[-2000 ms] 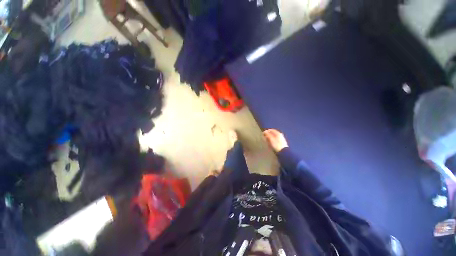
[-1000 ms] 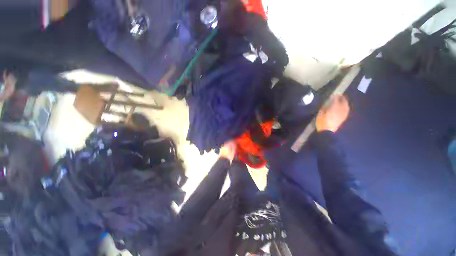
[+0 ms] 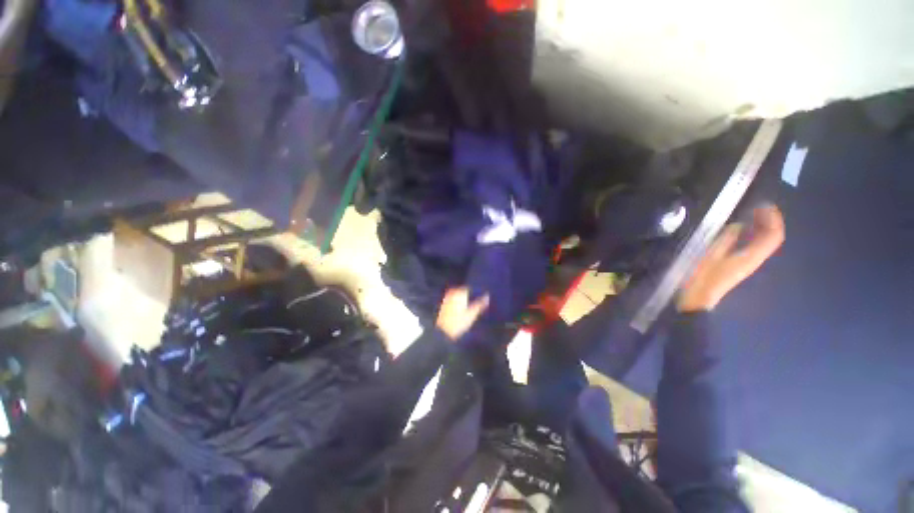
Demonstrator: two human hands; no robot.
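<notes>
A navy garment piece (image 3: 496,271) with white tags (image 3: 509,222) lies over the dark pile in front of me. My left hand (image 3: 461,313) is at its near left edge, with fingers closed on the cloth; the exact grip is blurred. My right hand (image 3: 737,259) is over the left edge of the dark navy pressing table (image 3: 822,351). Its fingers are curved and apart, and it holds nothing visible. A long pale ruler-like strip (image 3: 714,220) lies slanted along the table edge, just left of my right hand.
A wooden stool (image 3: 145,271) stands at the left, above a large black garment heap (image 3: 301,391). A green rod (image 3: 361,160) slants beside the pile. A large white surface (image 3: 702,60) is at the top right. Red material (image 3: 549,306) shows below the pile.
The tagged navy cloth has come toward me. My left hand has moved from the pile's lower edge onto this cloth. My right hand has moved right, off the strip onto the table side.
</notes>
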